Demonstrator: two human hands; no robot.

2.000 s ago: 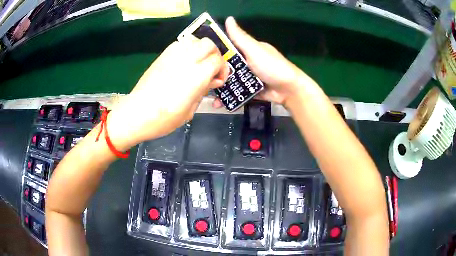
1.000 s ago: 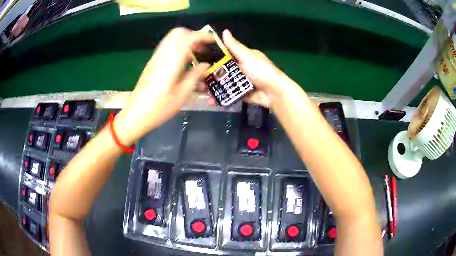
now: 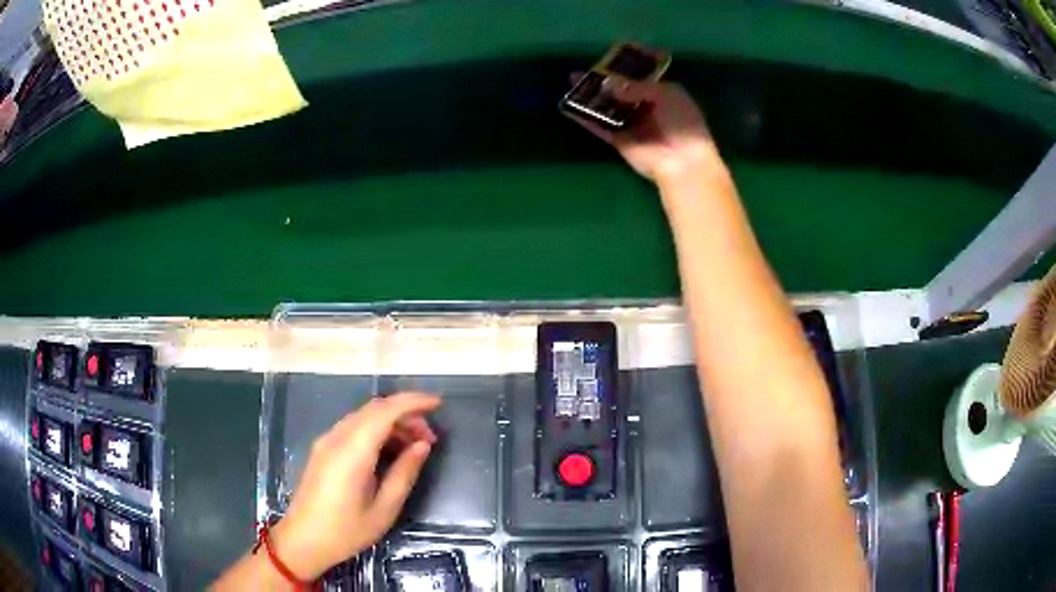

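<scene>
My right hand (image 3: 658,130) is stretched out over the green belt and holds a bar phone (image 3: 605,97), seen at a slant with its keypad end to the left. My left hand (image 3: 376,463), with a red string at the wrist, is empty, fingers curved and apart, over an upper pocket of the clear blister tray (image 3: 504,422). A black phone (image 3: 577,405) lies face down in an upper pocket, with a pale label and red spot. The tops of several phones (image 3: 567,575) show in the lower row. Another phone (image 3: 828,359) is partly behind my right forearm.
A second tray of face-down phones (image 3: 119,451) lies at the left. The green conveyor belt (image 3: 463,243) crosses behind. Yellow paper with red dots (image 3: 191,69) hangs at upper left. A fan (image 3: 984,428), a red pen (image 3: 953,544) and a small dark object (image 3: 953,325) are at the right.
My hands have parted. My right hand has carried the phone outward over the belt. My left hand has let go and come down over the tray. The view has shifted, showing more belt and yellow paper.
</scene>
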